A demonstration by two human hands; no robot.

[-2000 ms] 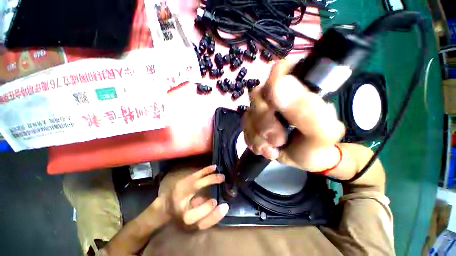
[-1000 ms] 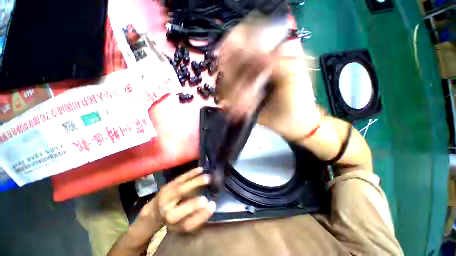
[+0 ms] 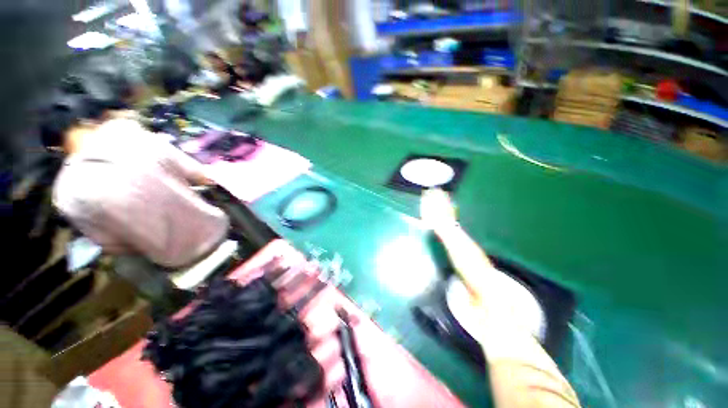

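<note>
A square black base housing with a white round disc point(image 3: 427, 171) lies farther out on the green bench. My right hand point(image 3: 437, 211) reaches to its near edge. The hand is blurred, and whether its fingers grip the edge cannot be told. A second black housing with a white disc point(image 3: 559, 307) lies nearer on the bench, partly hidden under my right forearm. My left hand is out of the picture.
A heap of black cables point(image 3: 231, 347) lies on the pink-red mat point(image 3: 403, 370), with a long black piece point(image 3: 350, 358) beside it. A black cable ring point(image 3: 307, 207) lies on the green bench point(image 3: 638, 239). A person point(image 3: 136, 191) sits at left. Shelves point(image 3: 447, 24) stand behind.
The view has swung up and outward across the bench. My right hand has moved from the housing at my lap to the far housing. My left hand and the lap housing have left view.
</note>
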